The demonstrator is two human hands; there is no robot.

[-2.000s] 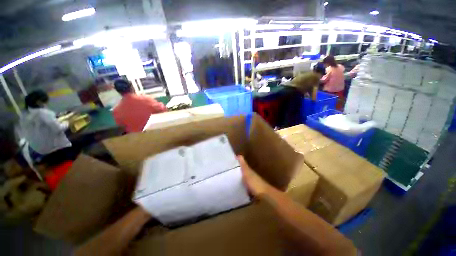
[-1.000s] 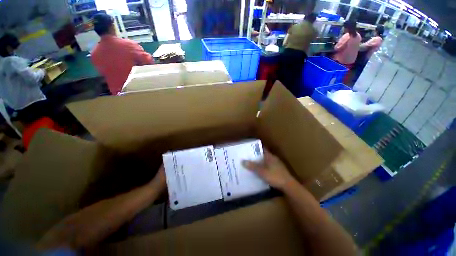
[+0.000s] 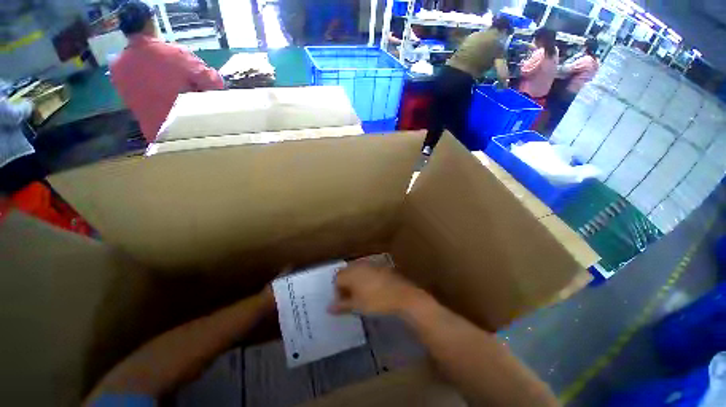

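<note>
A large open brown shipping carton (image 3: 239,199) stands in front of me with its flaps up. Inside it, several white product boxes (image 3: 275,374) lie in a row near the close wall. One white box (image 3: 318,314) sits higher than those, tilted slightly. My left hand (image 3: 275,298) is at its left edge, with the fingers mostly hidden behind the box. My right hand (image 3: 368,292) is on its upper right part, fingers curled over its edge. Another white box shows partly behind and below my right hand.
Behind the carton are a closed pale carton (image 3: 255,111), a blue crate (image 3: 354,75) and a green bench (image 3: 95,111). Several people work at benches. To the right are brown cartons, blue crates with a white bag (image 3: 549,163), and a wrapped white stack (image 3: 645,131).
The two white boxes held side by side are lower in the carton, and one now sits below the other. My right hand has moved left onto the left box. The view has tilted down.
</note>
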